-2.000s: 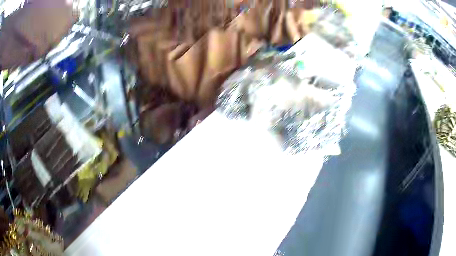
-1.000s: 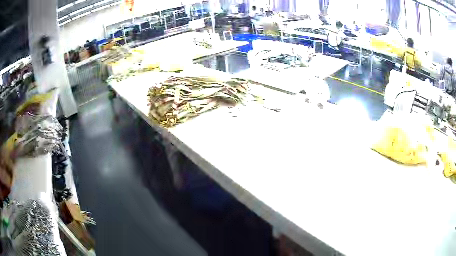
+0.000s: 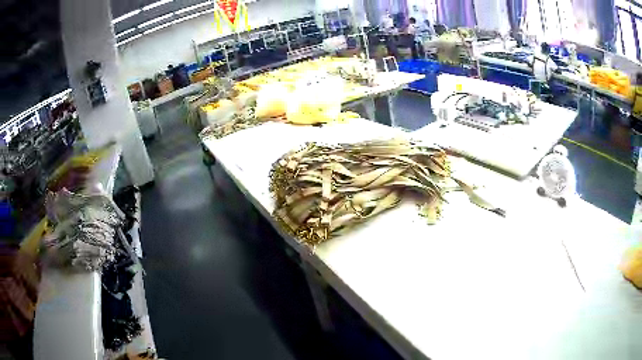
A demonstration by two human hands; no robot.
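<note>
A large strap heap [image 3: 366, 179] of khaki-tan webbing lies loose on the white worktable [image 3: 422, 281]. Small gold metal clasps [image 3: 317, 232] gather along its left and near edge. One strap end [image 3: 482, 200] sticks out to the right of the heap. A thin dark line, perhaps a cord [image 3: 574, 266], lies on the table at the right. Neither of my hands is in the picture.
A small desk fan [image 3: 557, 174] stands at the table's far edge. An orange-yellow lump [image 3: 632, 266] is cut off at the right. A sewing machine [image 3: 486, 102] stands behind. At left, a shelf [image 3: 67, 309] holds grey bundles [image 3: 84, 228]; a dark aisle floor [image 3: 190, 239] runs between.
The view has swung from a blurred shelf to the worktable and come closer to it. The strap heap looks larger and further right than a second ago. Nothing is seen being handled.
</note>
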